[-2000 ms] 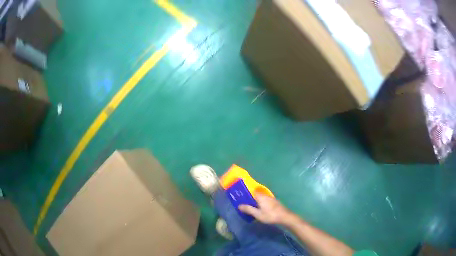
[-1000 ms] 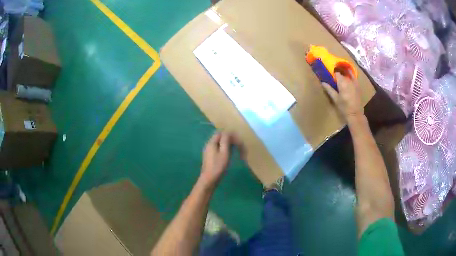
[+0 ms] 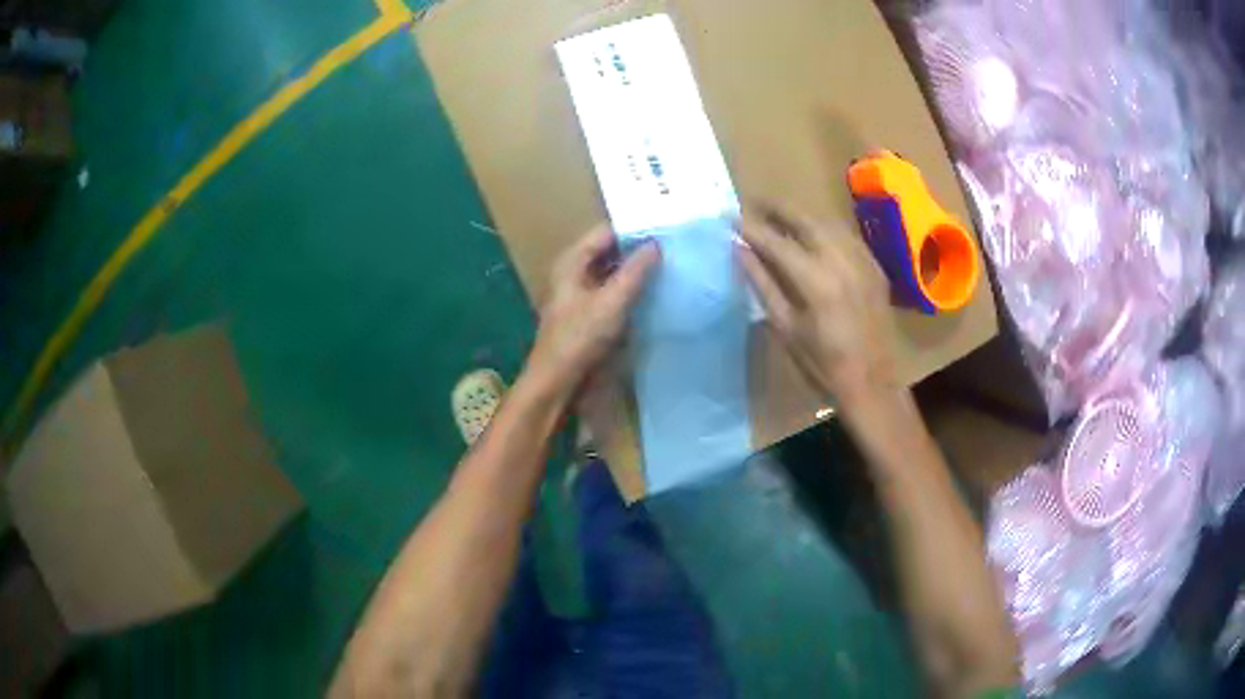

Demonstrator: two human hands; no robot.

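Note:
A label strip (image 3: 694, 328), white with print at its far part and pale blue nearer me, lies lengthwise on the top of a large brown carton (image 3: 792, 82). My left hand (image 3: 590, 301) holds the strip's left edge, thumb on top, near where white meets blue. My right hand (image 3: 817, 294) holds the strip's right edge at the same level; its fingers are slightly blurred. The orange and purple tape gun (image 3: 912, 235) lies on the carton top to the right of my right hand, touched by neither hand.
A closed brown carton (image 3: 150, 478) stands on the green floor (image 3: 341, 232) at the lower left. Clear bags of pink goods (image 3: 1092, 273) fill the right side beside the large carton. A yellow floor line (image 3: 178, 198) curves at the upper left. My shoe (image 3: 478, 403) shows left of the carton.
My right hand has let go of the tape gun, which now rests on the carton. Both hands have moved onto the label strip, which now lies straighter towards me.

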